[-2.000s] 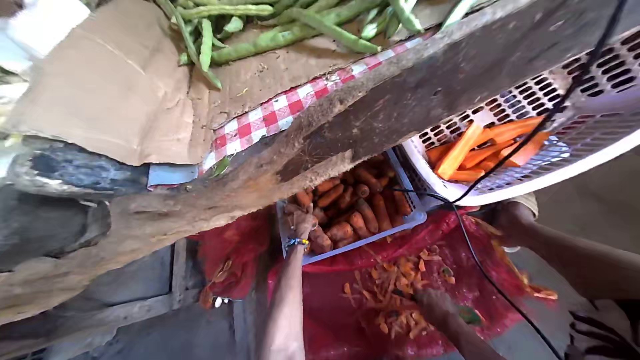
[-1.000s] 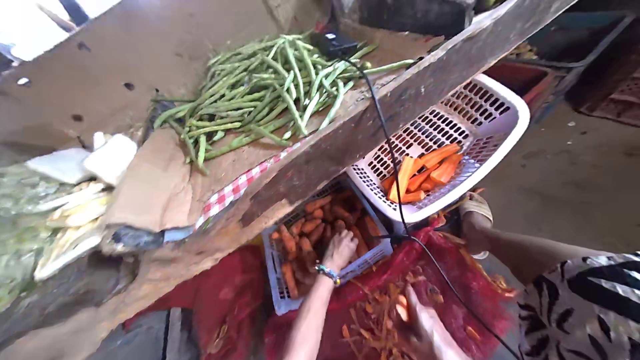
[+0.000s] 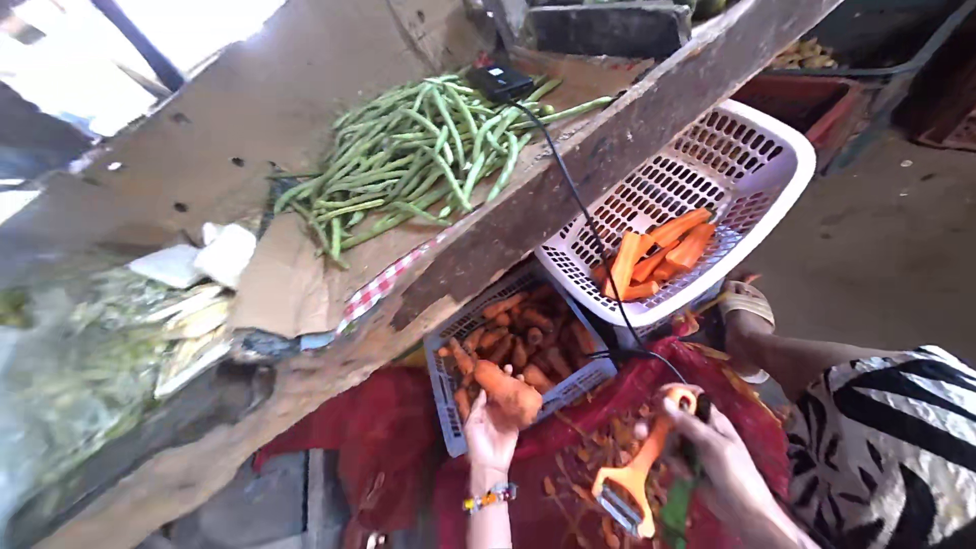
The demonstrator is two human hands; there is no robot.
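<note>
A thick unpeeled carrot [image 3: 509, 390] lies in my left hand [image 3: 490, 438], held over the near edge of a blue-grey plastic crate [image 3: 444, 412] of carrots [image 3: 534, 335]. My right hand [image 3: 705, 435] grips an orange Y-shaped vegetable peeler [image 3: 637, 476] by its handle, blade end down and toward the left. Under the peeler, orange peelings [image 3: 568, 488] are scattered on red mesh sacking [image 3: 488, 503]. Peeled carrots [image 3: 656, 255] rest inside a white perforated plastic basket [image 3: 793, 171], up and to the right of the crate.
Green long beans [image 3: 419, 152] and a small black device [image 3: 499, 82] sit on a cardboard-lined wooden stall. Its edge beam [image 3: 579, 160] runs diagonally above the crate. A black cable [image 3: 568, 179] hangs across the basket. A sandalled foot [image 3: 747, 320] is beside the basket.
My left hand was among the carrots in the crate and now holds one up at its near edge. My right hand has lifted above the peelings, with the peeler now plainly visible. The view has shifted.
</note>
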